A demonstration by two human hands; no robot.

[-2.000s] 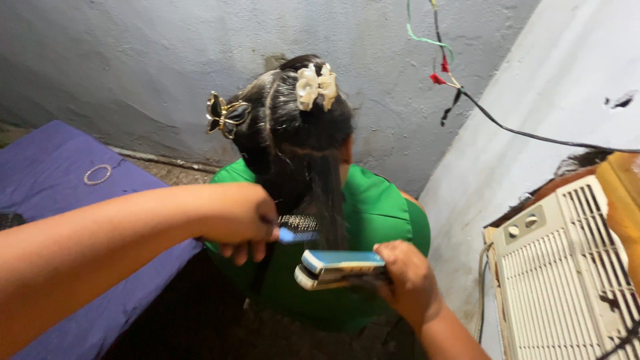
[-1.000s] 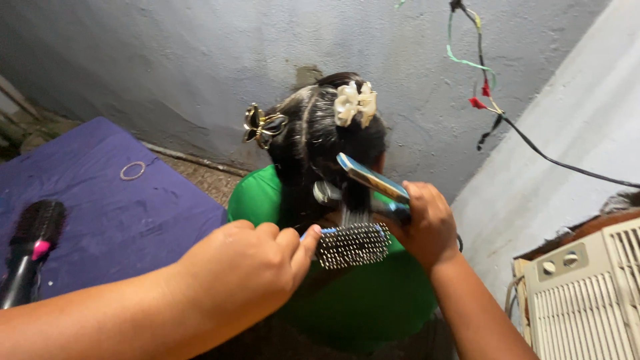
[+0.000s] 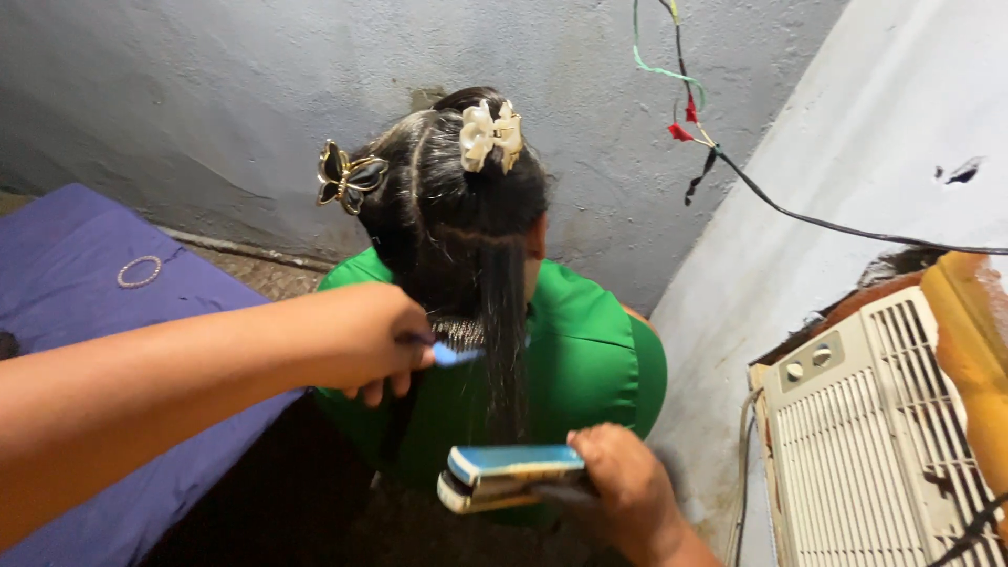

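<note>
My left hand (image 3: pixel 386 339) grips a blue hairbrush (image 3: pixel 458 350), its bristles against the dark hair at the neck of a seated person in a green top (image 3: pixel 583 346). A straight section of hair (image 3: pixel 504 339) hangs down just right of the brush. Below that section, my right hand (image 3: pixel 626 480) holds a blue and white flat iron (image 3: pixel 512 472) sideways; whether its plates touch the hair ends is unclear. Higher on the head are a cream flower claw clip (image 3: pixel 490 136) and, at the left, a black and gold butterfly clip (image 3: pixel 346 177).
At the left, a purple-covered surface (image 3: pixel 94 244) carries a beaded ring (image 3: pixel 139 272) and part of a dark object at the edge. An air conditioner (image 3: pixel 858 425) juts from the right wall. A black cable (image 3: pixel 803 216) with taped wires hangs before the walls.
The flat iron has moved from beside the head down below the hair section. My left hand has turned the brush, whose bristles faced the camera a second ago, and now has it at the neck.
</note>
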